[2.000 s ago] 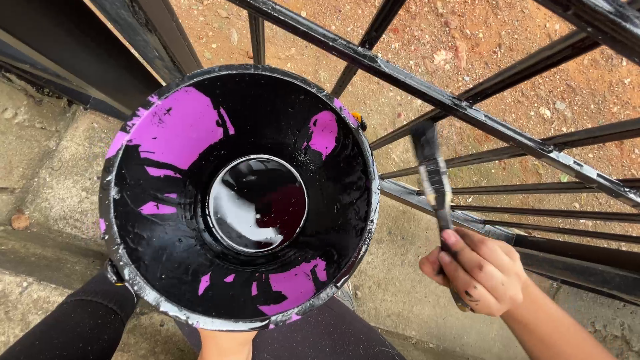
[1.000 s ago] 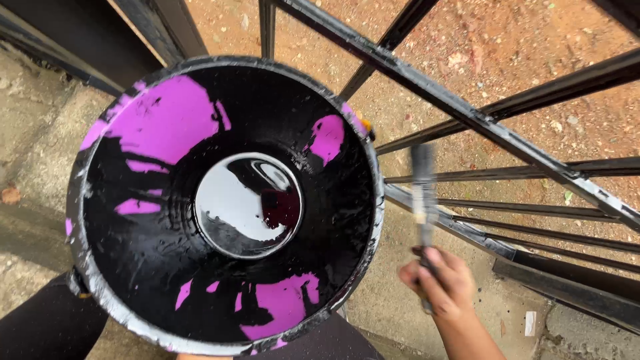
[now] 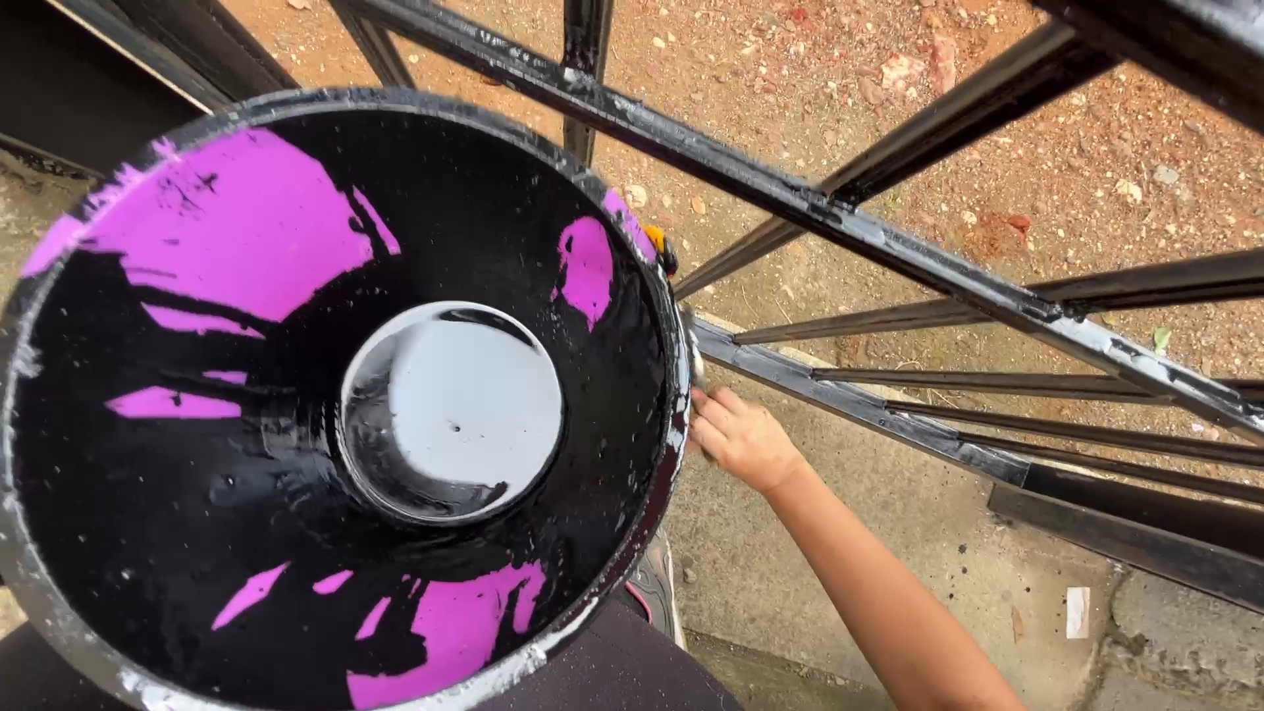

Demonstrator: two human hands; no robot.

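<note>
A large purple bucket (image 3: 237, 222), smeared inside with black paint, fills the left half of the head view. At its bottom lies a round pool of glossy black paint (image 3: 474, 405) reflecting the sky. My right hand (image 3: 741, 434) is just outside the bucket's right rim, its fingers closed on a paintbrush (image 3: 697, 360); only a sliver of the brush shows, and the rim hides the rest. My left hand is out of sight. Beside the bucket runs a black metal railing (image 3: 731, 188) with scuffed, pale patches.
Bare reddish ground with pebbles (image 3: 997, 148) shows through the railing bars. Below is a concrete step (image 3: 849, 533) with dark drips and a small white scrap (image 3: 1077, 612). A shoe (image 3: 654, 583) and my dark-clad leg (image 3: 632, 657) are under the bucket's right side.
My right hand has moved left with the paintbrush, from beside the railing to the bucket's outer rim. The bucket looks larger and nearer. My left hand, seen below the bucket earlier, is now out of sight.
</note>
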